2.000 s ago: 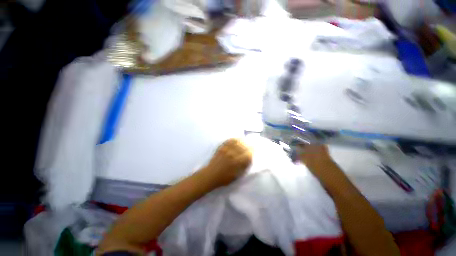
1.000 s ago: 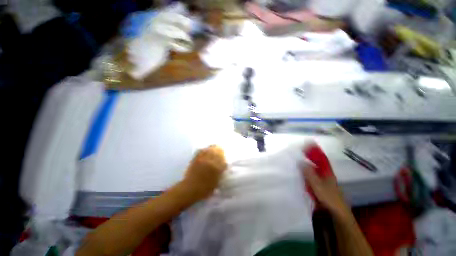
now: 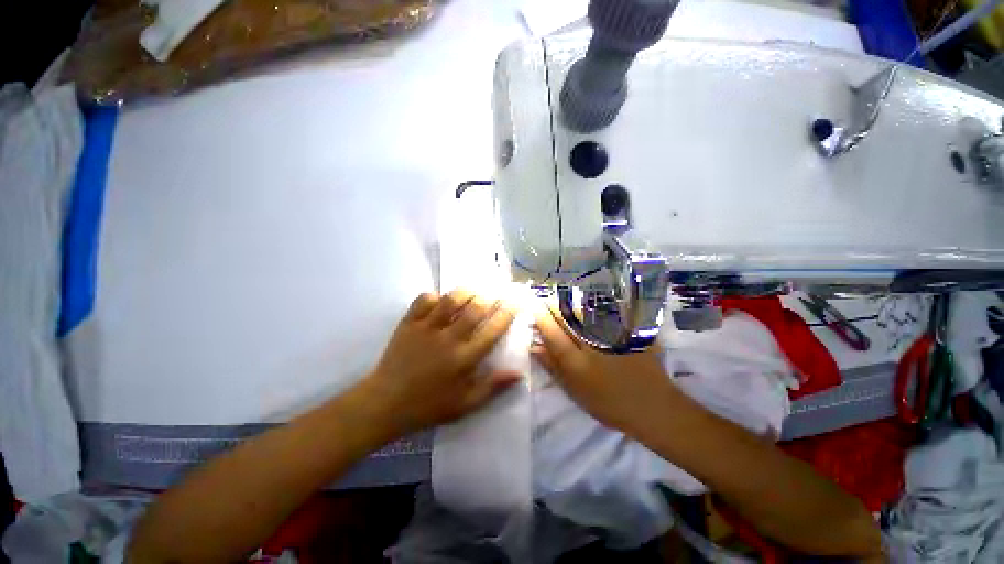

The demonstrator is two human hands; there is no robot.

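Observation:
A white garment piece [image 3: 482, 463] lies under the machine head, with a smooth flat strip running from the table's front edge back past the needle area. My left hand [image 3: 446, 358] lies flat on this strip, left of the needle area, fingers spread. My right hand [image 3: 600, 369] lies on the cloth just in front of the needle area, partly behind the chrome take-up guard [image 3: 639, 292]. The white sewing machine [image 3: 716, 165] fills the upper right. A red fabric panel [image 3: 787, 336] lies right of my right hand. Glare hides the needle and presser foot.
White fabric strips [image 3: 33, 275] and a blue strip [image 3: 86, 220] lie at the left. A plastic-wrapped packet [image 3: 242, 44] is at the top left. Thread snips [image 3: 837, 322] and scissors [image 3: 923, 375] are at the right. A ruler strip [image 3: 842, 402] edges the table; red cloth [image 3: 870, 468] hangs below.
The view has moved closer to the machine. My right hand has let go of the red part and moved to the needle area. My left hand has opened from a fist onto the cloth.

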